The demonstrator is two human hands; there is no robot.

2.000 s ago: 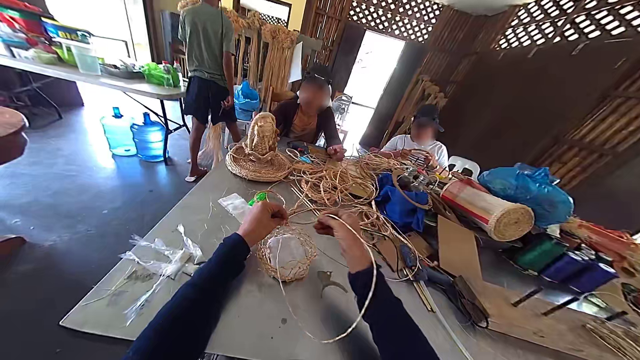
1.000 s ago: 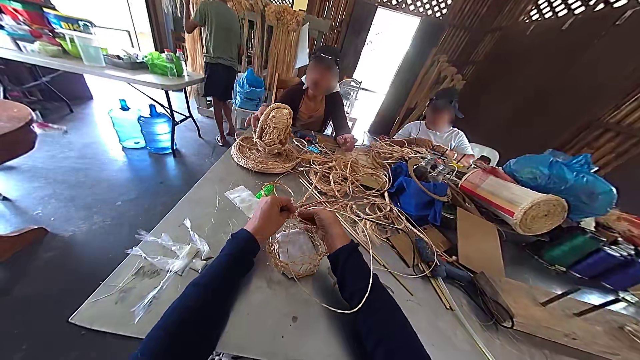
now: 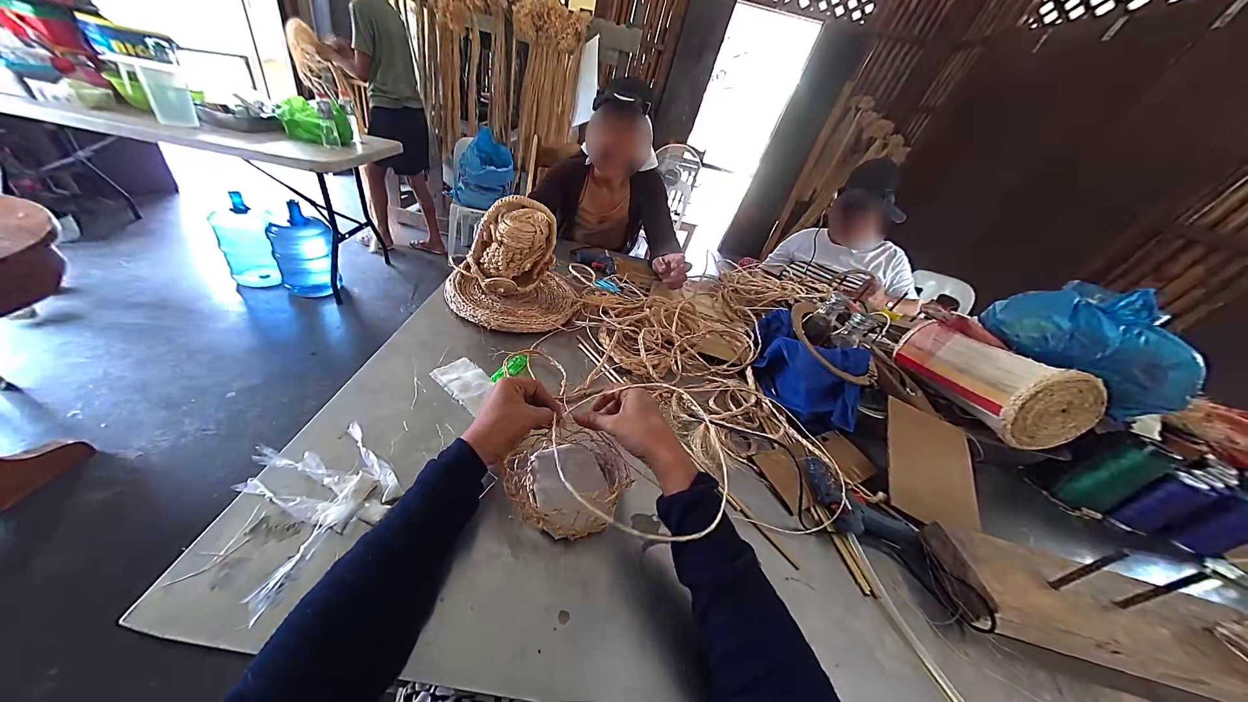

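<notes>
A small openwork basket of natural fibre cord (image 3: 565,487) sits on the grey table (image 3: 507,595) between my forearms. At its far rim my left hand (image 3: 515,414) pinches a strand of cord. Close on the right, my right hand (image 3: 629,421) grips the cord too, fingertips nearly touching the left ones. A loop of pale cord (image 3: 673,536) hangs from the fingers across the basket and over my right wrist. Beyond my hands lies a tangled heap of cord (image 3: 673,331). A green object (image 3: 509,368) and a white strip (image 3: 462,384) lie by my left hand.
A woven figure on a round braided base (image 3: 512,307) stands at the far left. Shredded plastic (image 3: 331,497) lies near the left edge. On the right are a blue cloth (image 3: 804,375), a glue gun (image 3: 858,512), cardboard (image 3: 931,463) and a woven roll (image 3: 1004,385). Two people sit across the table.
Two seconds ago my hands were wider apart with a large loop hanging from the right; they have come together at the basket's far rim. The seated person's hand at the far side has moved.
</notes>
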